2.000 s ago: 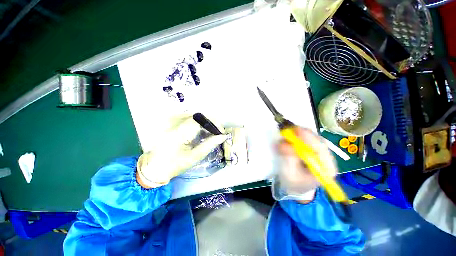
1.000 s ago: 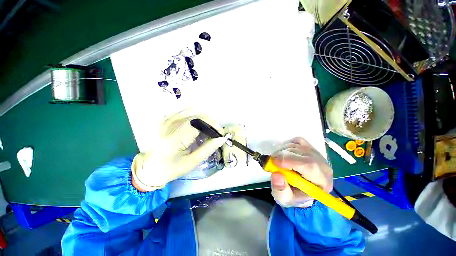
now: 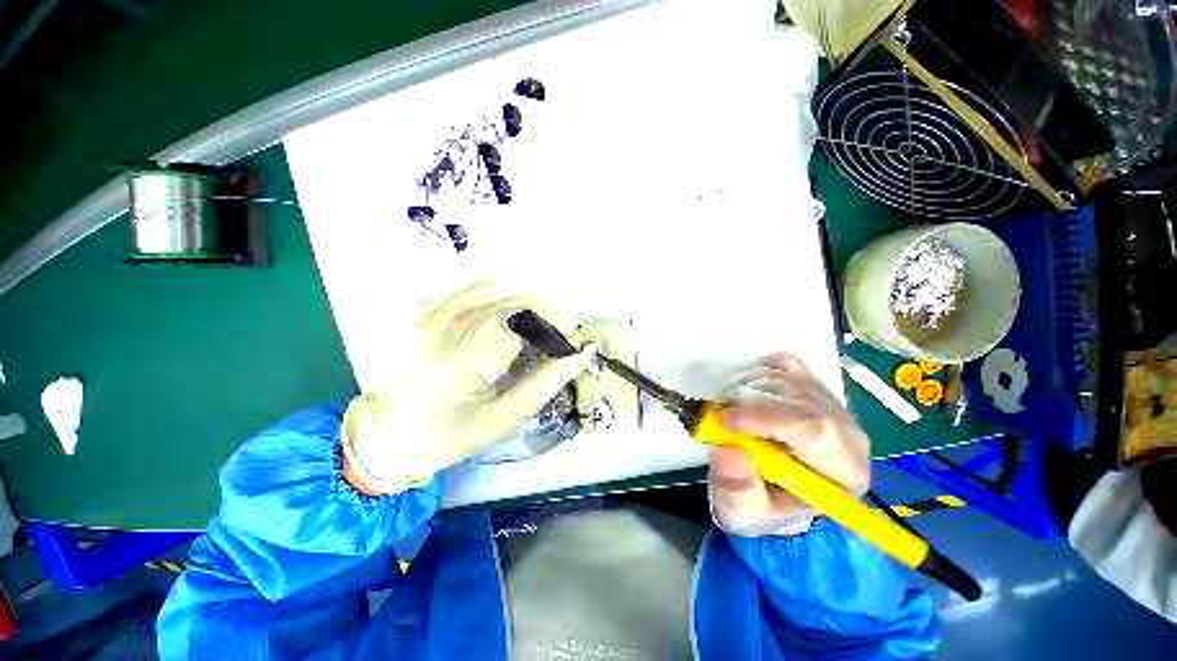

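My left hand (image 3: pixel 458 387), in a cream glove, holds a slim dark tool (image 3: pixel 540 332), perhaps tweezers, and pinches a tiny part too small to make out. My right hand (image 3: pixel 787 439) grips the yellow soldering iron (image 3: pixel 826 493). Its dark shaft points left, and its tip is at my left fingertips; whether it touches the part cannot be told. A shiny clear bag (image 3: pixel 529 437) lies partly under my left hand on the white sheet (image 3: pixel 697 258). Small wired black parts (image 3: pixel 491 158) lie clustered on the sheet's far side.
A solder spool (image 3: pixel 168 214) stands at left, its strand running towards the sheet. At right are a fan guard (image 3: pixel 910 145), a cream cup (image 3: pixel 867 291) with silvery filling, orange-yellow round pieces (image 3: pixel 909 376), a white stick (image 3: pixel 883 389) and a sponge tray (image 3: pixel 1149 411). A person's pale sleeve (image 3: pixel 1129 549) shows lower right.
The soldering iron has swung down from pointing up the sheet to my left fingertips. Since one second ago, the iron and the dark tool have shifted only slightly.
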